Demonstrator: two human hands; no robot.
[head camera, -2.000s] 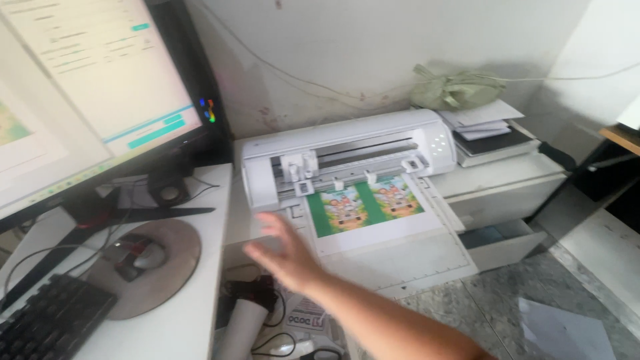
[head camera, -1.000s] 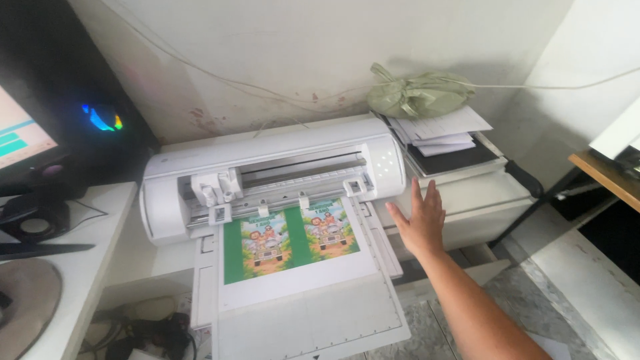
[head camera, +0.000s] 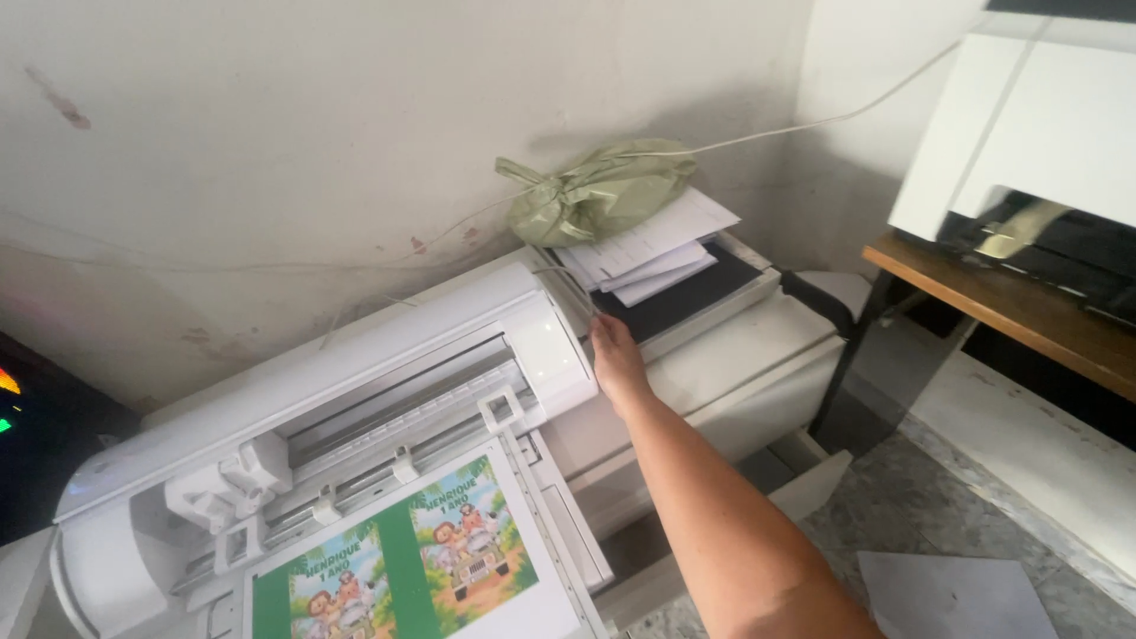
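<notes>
My right hand (head camera: 616, 355) reaches to the right end of a white cutting plotter (head camera: 355, 373), its fingers bent near a thin cable at the machine's side. Whether the fingers grip anything cannot be made out. A cutting mat (head camera: 568, 568) lies in the plotter's front, bearing a printed sheet (head camera: 404, 568) with two cartoon animal pictures and green bands. The plotter's white carriage (head camera: 231, 479) stands toward the left of its rail. My left hand is outside the view.
Beyond my hand, papers (head camera: 648, 248) and a knotted green plastic bag (head camera: 603, 191) lie on a dark flat-topped device (head camera: 701, 288). A drawer (head camera: 799, 479) stands open below. At right, a white printer (head camera: 994, 133) sits on a wooden-topped table (head camera: 1012, 302); a sheet (head camera: 958, 595) lies on the floor.
My right hand has moved from in front of the plotter to its right side, and its spread fingers have drawn in. The view has swung right, away from the monitor.
</notes>
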